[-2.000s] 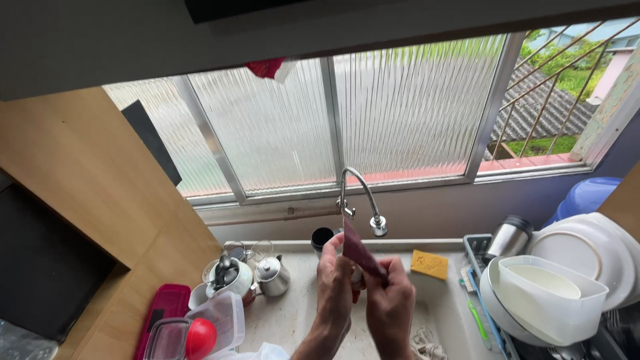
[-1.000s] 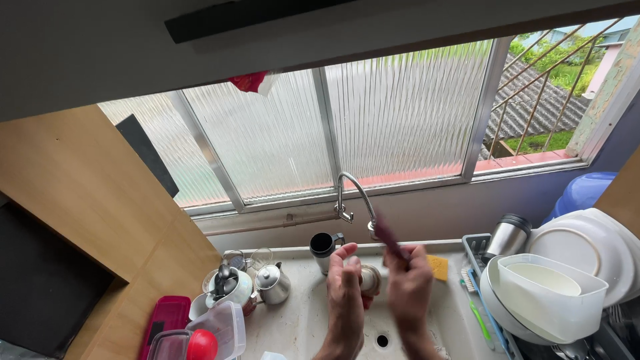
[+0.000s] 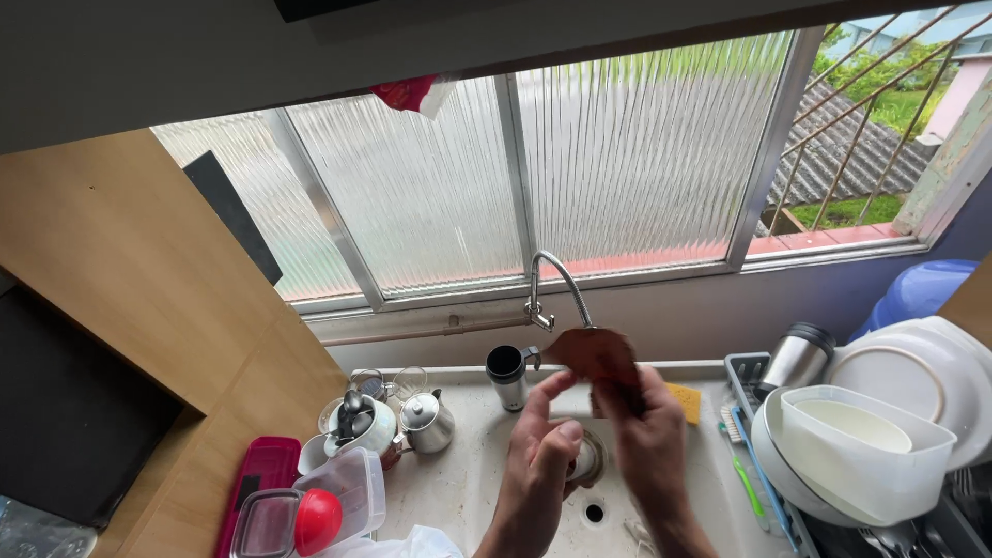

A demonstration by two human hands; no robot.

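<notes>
Over the sink (image 3: pixel 558 511), my right hand (image 3: pixel 651 442) grips a limp reddish-brown piece (image 3: pixel 593 356), perhaps a cloth or a coffee filter; blur hides its exact kind. My left hand (image 3: pixel 542 457) is beside it with thumb and fingers apart, and whether it holds anything is hard to tell. Below and between the hands is a round pale item with a brownish rim (image 3: pixel 593 459), partly hidden by the left hand. Behind them rises a chrome gooseneck faucet (image 3: pixel 570 275), its spout end covered by the brown piece. A steel travel mug with a black handle (image 3: pixel 508 380) stands upright behind my left hand.
A yellow sponge (image 3: pixel 685 403) lies right of my right hand. At the right, a dish rack (image 3: pixel 748 380) holds plates, a white plastic container (image 3: pixel 864 457) and a steel tumbler (image 3: pixel 797 360). Leftward are a metal pot (image 3: pixel 426 422), a cup of utensils (image 3: pixel 364 426), clear containers (image 3: pixel 360 488) and a red bowl (image 3: pixel 318 521).
The reddish-brown piece, earlier between both hands and seen narrow, now shows broader in front of the faucet in my right hand. My left hand's fingers have spread.
</notes>
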